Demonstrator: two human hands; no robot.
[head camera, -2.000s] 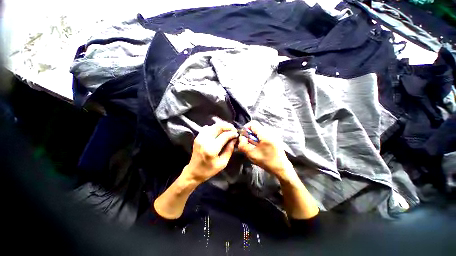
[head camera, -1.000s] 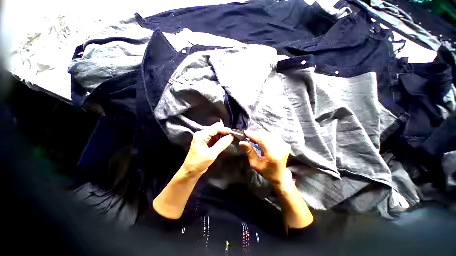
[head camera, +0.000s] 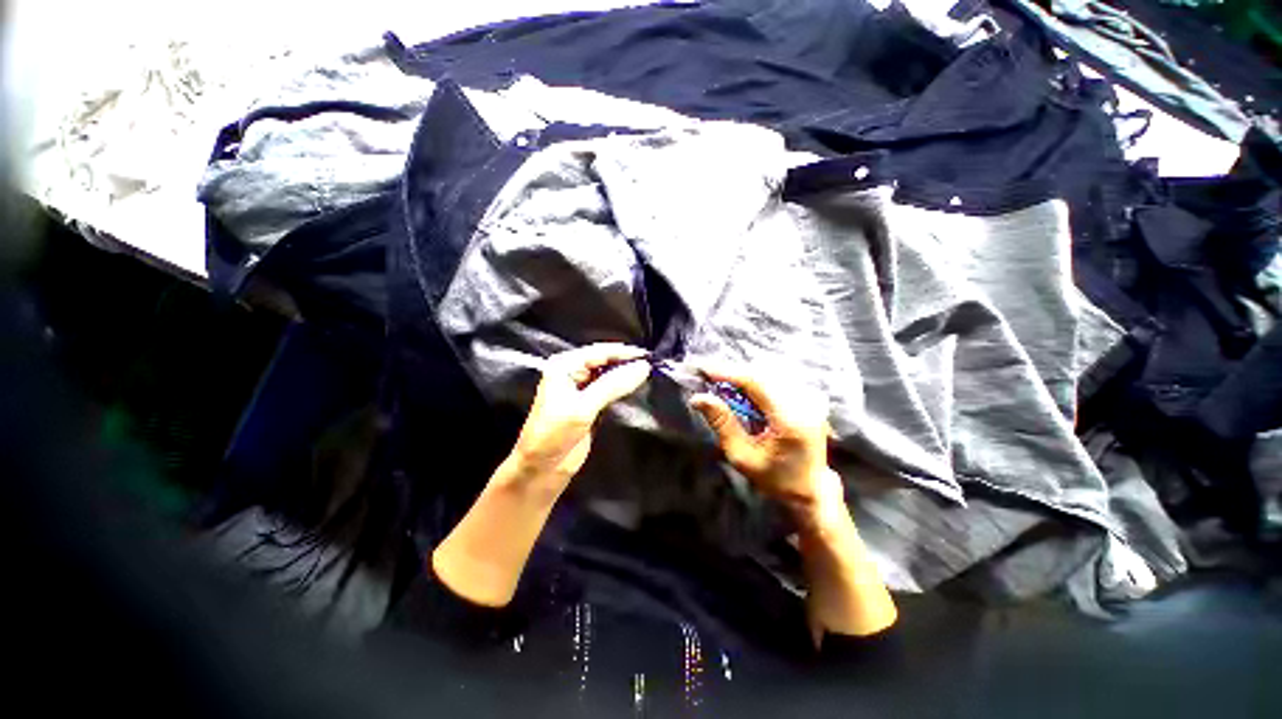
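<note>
A denim garment (head camera: 844, 309), pale grey inside and dark navy outside, lies partly inside out in front of me. My left hand (head camera: 570, 407) pinches a dark edge of it near the middle of the view. My right hand (head camera: 771, 433) is just right of it and holds the thread snips (head camera: 737, 405), whose blue part shows between thumb and fingers. The snips' tips point toward the pinched edge; whether they touch it is too small to tell. Small shiny buttons show on the navy edge strip (head camera: 830, 177).
More navy garments (head camera: 703, 63) are heaped beyond and at the right. The white table (head camera: 309, 31) shows at the upper left with pale thread scraps (head camera: 120, 134) on it. Dark cloth with frayed threads hangs at the lower left.
My right hand with the snips has shifted slightly right, away from my left hand. My left hand stays at the dark edge. The garment has hardly moved.
</note>
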